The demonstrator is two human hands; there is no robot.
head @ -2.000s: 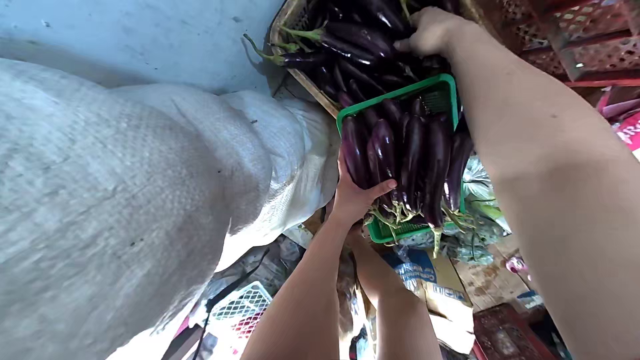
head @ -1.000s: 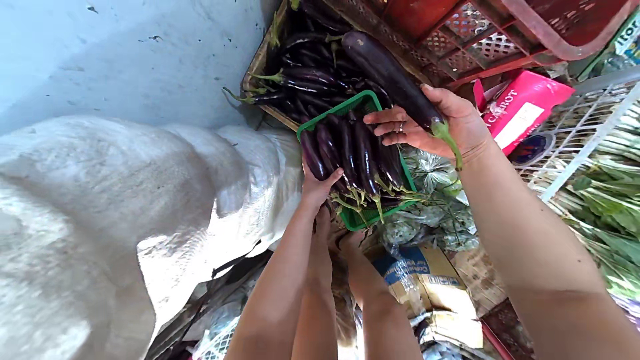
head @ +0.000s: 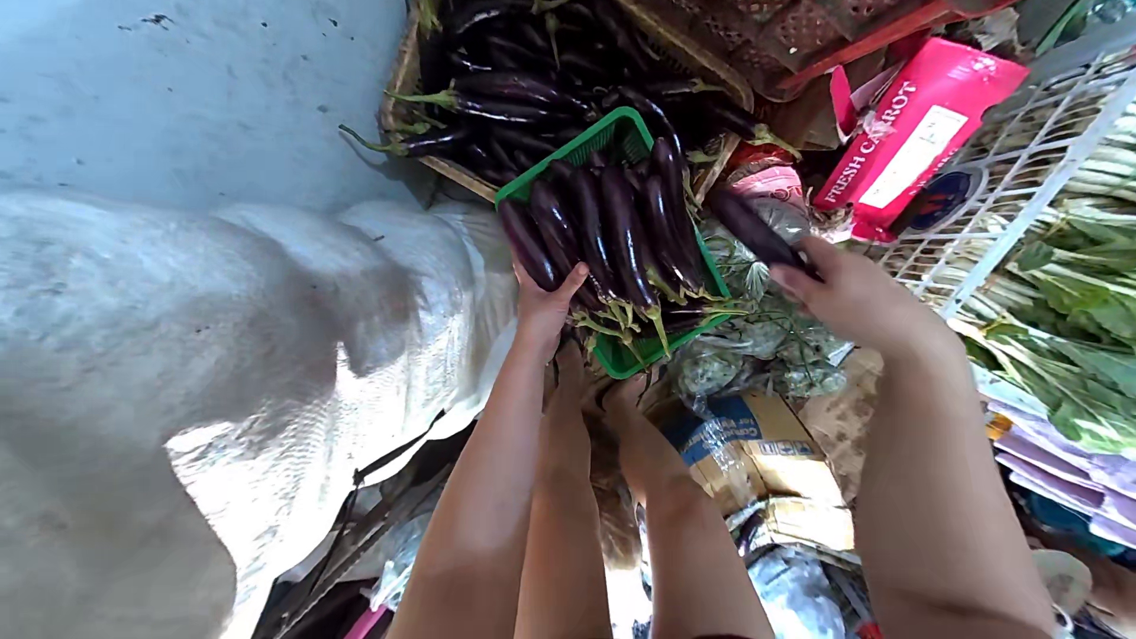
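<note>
A green plastic basket [head: 721, 275] holds several glossy purple eggplants [head: 590, 226], laid side by side with their stems toward my feet. My left hand [head: 543, 302] grips the basket's left side, its thumb over the lowest part of an eggplant. To the right of the basket, my right hand [head: 839, 284] is closed around one end of a single dark eggplant [head: 750, 226], whose other end points up and left. Beyond the green basket, a larger wicker basket [head: 461, 180] is heaped with loose eggplants [head: 524, 98].
White woven sacks [head: 266, 355] bulge along the left, below a pale blue wall [head: 195, 98]. A red plastic crate [head: 799, 44] and a pink carrot box [head: 927, 133] lie at the upper right. A white crate [head: 1021, 213] holds leafy greens [head: 1092, 311]. Cardboard [head: 781, 453] lies near my feet.
My right hand was in the eggplant heap, then lifted an eggplant above the green basket; now it holds one to the basket's right. My left hand stays at the basket's side.
</note>
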